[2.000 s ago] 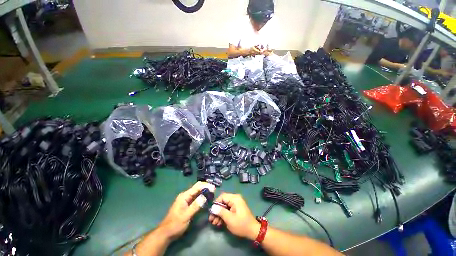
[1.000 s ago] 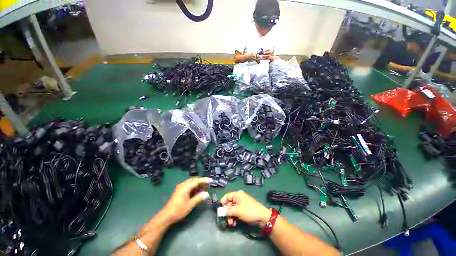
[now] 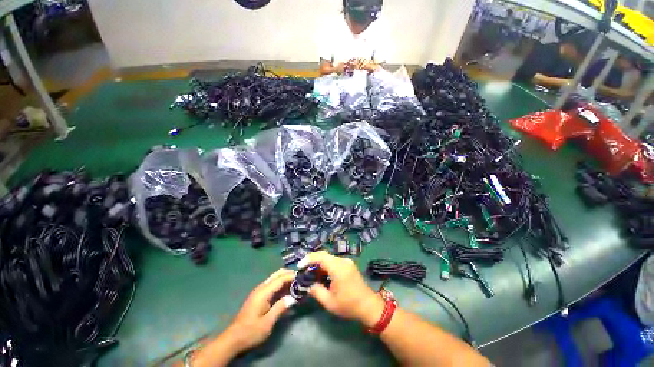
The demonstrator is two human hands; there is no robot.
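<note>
My left hand and my right hand meet at bottom centre, with pale covers on some fingertips. Between their fingers is a small black housing part with a shiny rounded edge; the fingers hide much of it. My right hand grips it from the right and above, my left from the lower left. A folded black cable bundle lies on the bench just right of my hands, with a cable trailing to the lower right. A loose heap of black ring parts lies just beyond my hands.
Four open clear bags of black parts stand behind the heap. Black coils are piled left. Tangled cables with green boards lie right, red bags farther right. A coworker sits opposite behind whitish bags.
My hands were apart one second ago, with my right hand holding the work lower down. They are now together on the black part. The whole view has shifted slightly.
</note>
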